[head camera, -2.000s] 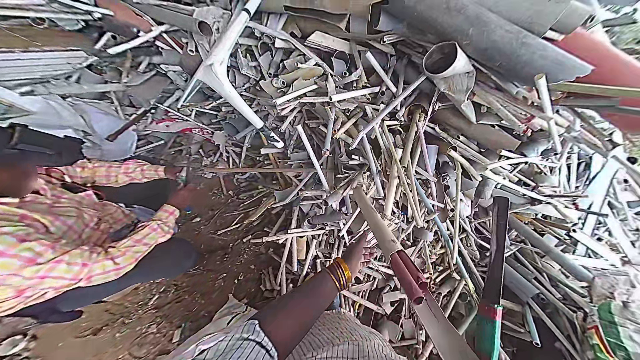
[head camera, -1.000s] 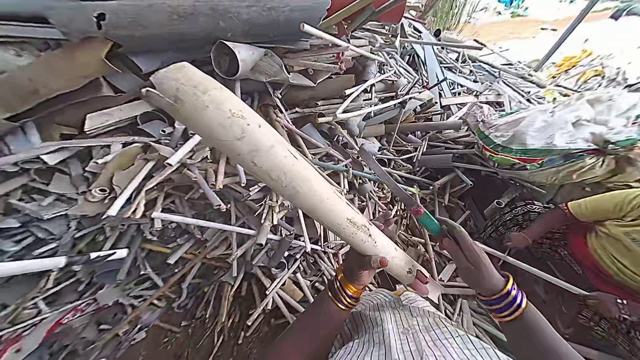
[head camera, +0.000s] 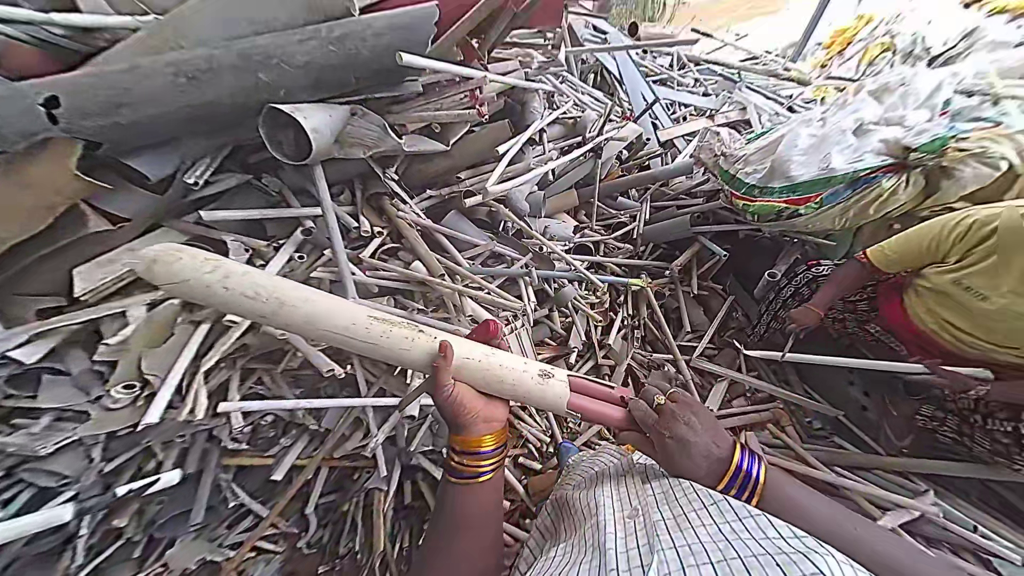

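My left hand (head camera: 470,392) holds a long off-white plastic pipe (head camera: 336,320) from below, near its lower right end, with the thumb up against its side. The pipe slants across the scrap, its far end at the left. Out of its near opening comes a reddish-pink piece (head camera: 600,404), which looks like a narrower pipe. The fingers of my right hand (head camera: 676,428) close on the outer end of that piece. A red tip shows beyond the pipe, above my left hand. Both wrists wear bangles.
Heaped plastic pipe scrap (head camera: 264,472) surrounds my hands. A large grey pipe (head camera: 240,76) lies across the upper left, above a short open pipe (head camera: 296,134). White sacks (head camera: 872,136) stand at the upper right. A person in a yellow top (head camera: 952,272) sits at the right, holding a thin white pipe (head camera: 864,364).
My right hand held a green-handled saw one second ago; now it grips the reddish-pink piece, and the saw is not plainly visible. The off-white pipe has tilted lower. The view has swung right since the first frame.
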